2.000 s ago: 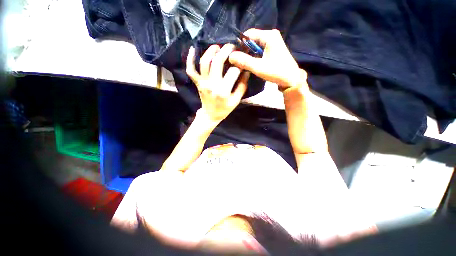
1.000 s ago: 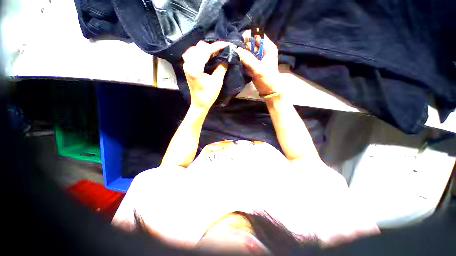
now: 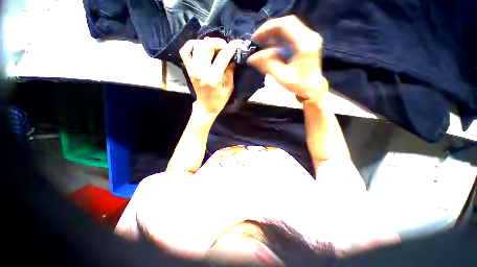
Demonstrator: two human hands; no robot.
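Note:
A dark denim garment (image 3: 355,36) lies over the table, with a paler grey-blue patch showing at the top. My left hand (image 3: 210,70) pinches a fold of it at the near table edge. A small whitish bit (image 3: 242,50) shows at the fold between my hands. My right hand (image 3: 294,57) is just right of the fold, blurred, with fingers curled around the blue-handled snips (image 3: 285,52). The snips' blades cannot be made out. Whether my right fingertips touch the cloth is unclear.
The white table edge (image 3: 104,65) runs across in front of me. A green crate (image 3: 83,154), a blue bin (image 3: 117,141) and a red crate (image 3: 99,203) are below left. Dark cloth (image 3: 256,128) is below the table edge. A pale panel or carton (image 3: 413,182) is at the right.
My right hand has moved right and up from the whitish bit at the fold, and the snips have turned mostly out of sight. My left hand has shifted slightly left on the fold.

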